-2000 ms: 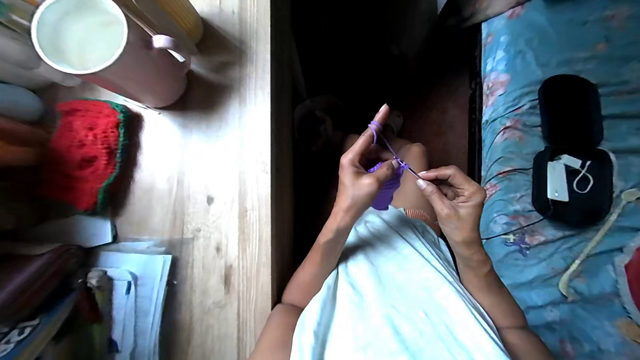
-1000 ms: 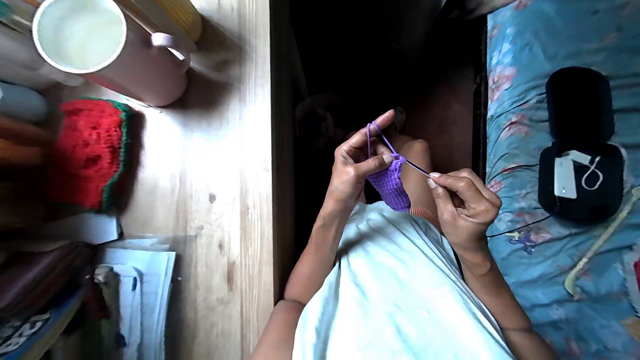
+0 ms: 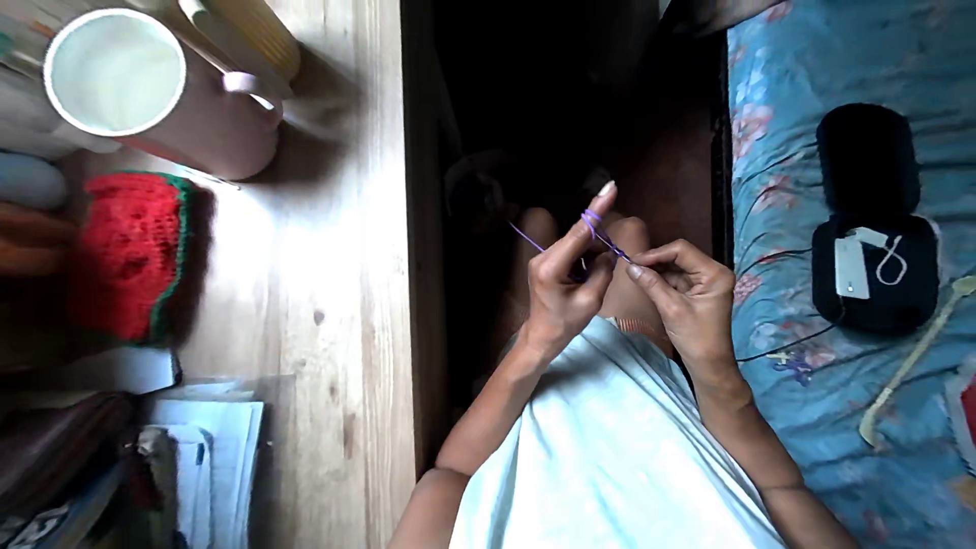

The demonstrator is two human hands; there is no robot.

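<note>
Purple yarn (image 3: 592, 216) is looped around the raised index finger of my left hand (image 3: 568, 278), above my lap. That hand pinches the purple crochet work, now mostly hidden behind the fingers. My right hand (image 3: 682, 293) grips a thin crochet hook (image 3: 621, 254) between thumb and fingers, its working end close to the left thumb and in the yarn. A strand of the yarn trails off to the left of my left hand.
On the wooden table (image 3: 305, 442) at left are a pink mug (image 3: 221, 122), a red crocheted piece with green edging (image 3: 133, 255) and papers (image 3: 229, 457). An open black case (image 3: 869, 305) with a white device lies on the blue floral bedding (image 3: 785, 160) at right.
My hands have come closer together, and the purple crochet piece that hung visible below my left hand is now mostly hidden. A yarn strand now shows left of that hand.
</note>
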